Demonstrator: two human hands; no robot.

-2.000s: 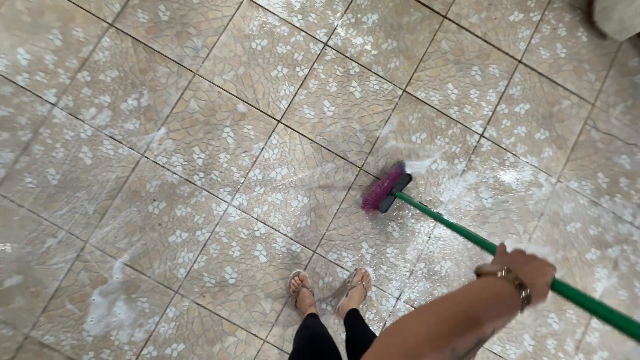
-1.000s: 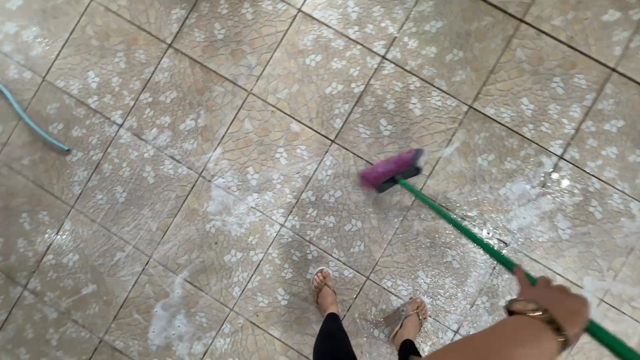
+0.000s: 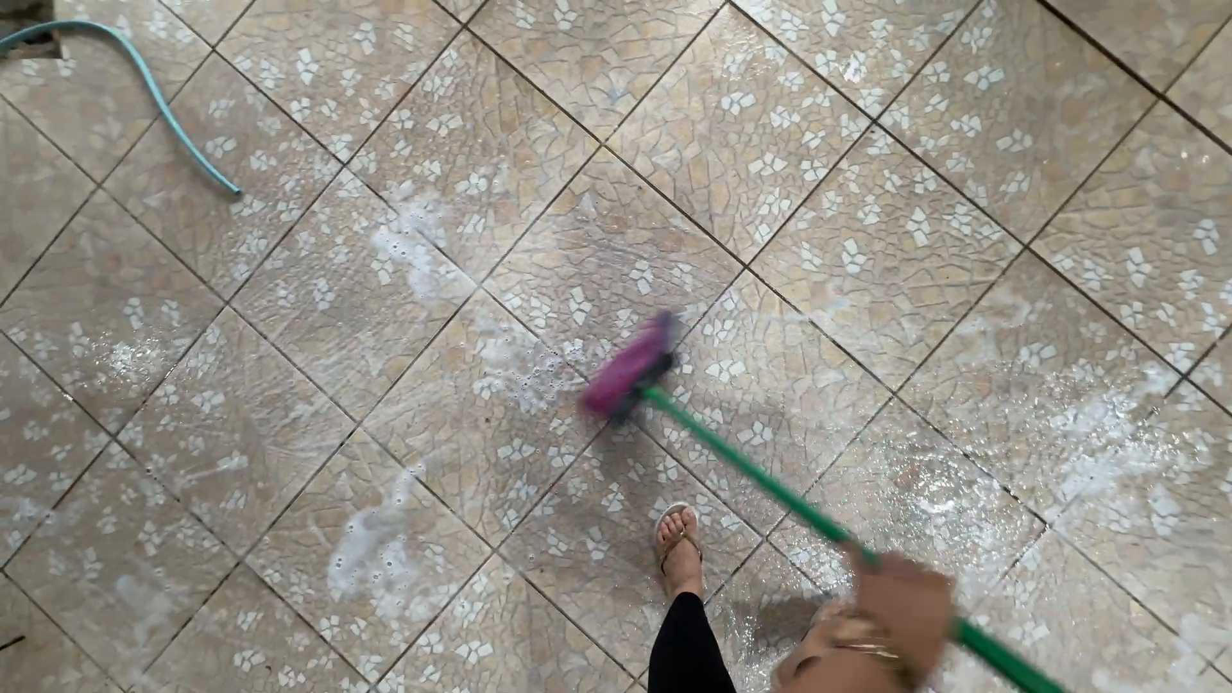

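Note:
My left hand (image 3: 905, 606), at the lower right and wearing a gold-coloured bracelet or watch, is closed around the green handle (image 3: 760, 476) of a floor brush. The handle slants from the lower right up to the brush head (image 3: 630, 371), which has magenta bristles and a dark block. The head is blurred and lies low over the wet tiles, near a patch of foam (image 3: 529, 366). My right hand is out of view, and so is the upper end of the handle.
Patterned beige tiles (image 3: 597, 231) are wet and carry white suds (image 3: 380, 549) in several places. A light blue hose (image 3: 159, 96) curves across the upper left. My foot in a thong sandal (image 3: 679, 539) stands below the brush head.
The brush head has moved left relative to my sandalled foot and has turned to a steeper slant. My left hand stays on the handle. The view has shifted, bringing more hose into sight.

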